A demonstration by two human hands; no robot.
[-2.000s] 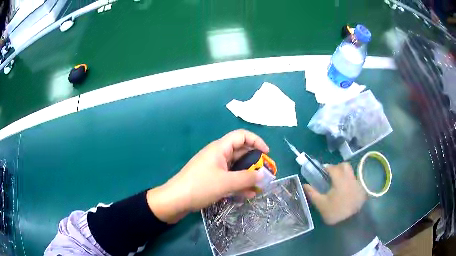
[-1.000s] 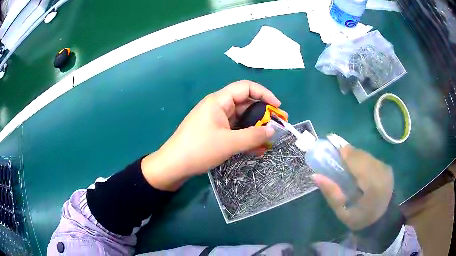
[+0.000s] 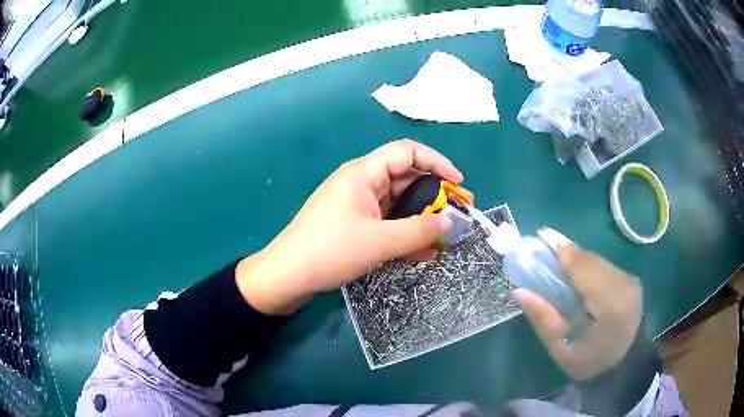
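Observation:
My left hand (image 3: 351,220) holds the black-and-orange plastic unit (image 3: 422,195) above the pin tray, its orange frame and clear block facing right. My right hand (image 3: 591,305) holds the translucent glue bottle (image 3: 542,273), tilted with its white nozzle pointing up and left. The nozzle tip is at the unit's orange frame; whether it touches is hard to tell. The pin tray (image 3: 432,301), full of thin silver pins, lies under my hands. A slim dark tool shows beside the bottle in my right hand.
A torn white paper (image 3: 445,88) lies behind the unit. At right are the tape roll (image 3: 639,204), a second pin box (image 3: 612,122) partly under crinkled plastic, and a water bottle (image 3: 571,28). Beyond the white rail (image 3: 245,80), another unit (image 3: 94,104) stands on the green conveyor.
My right hand has picked up the glue bottle from the table and brought its nozzle to the unit. In the last second both hands have barely moved.

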